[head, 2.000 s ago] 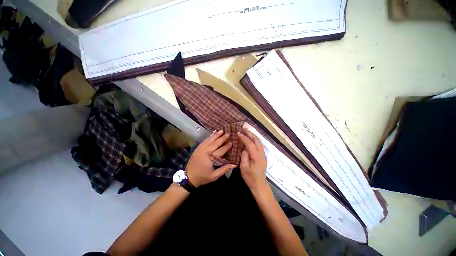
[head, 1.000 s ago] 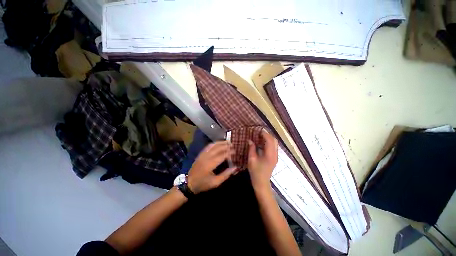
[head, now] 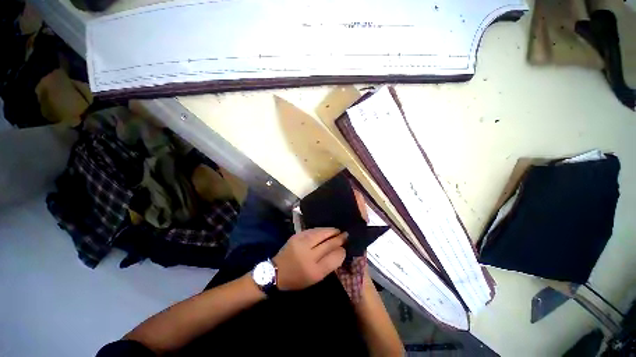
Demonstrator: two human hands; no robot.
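Note:
A narrow stack of cut fabric is folded over at the table's near edge. Its black fabric (head: 328,202) faces up, and reddish plaid fabric (head: 353,279) hangs over my right wrist. My left hand (head: 310,258), with a watch on the wrist, has its fingers closed on the black fabric. My right hand (head: 360,203) is mostly hidden behind the folded plies; only a bit of finger shows, and it holds them from the far side. A white marker paper piece (head: 418,279) lies on the strip beside my hands, its upper end covered by the fold.
Another white-topped strip stack (head: 418,188) and tan perforated paper (head: 307,132) lie beyond. A large marker-topped stack (head: 279,49) is at the back. A black stack (head: 558,216) and metal blades (head: 551,304) are right. Plaid and camouflage scraps (head: 160,181) heap beside the table.
The plaid strip's pointed end has been lifted off the table and folded back towards me, so its black side shows. Tan paper is uncovered there. My right hand has gone behind the fabric.

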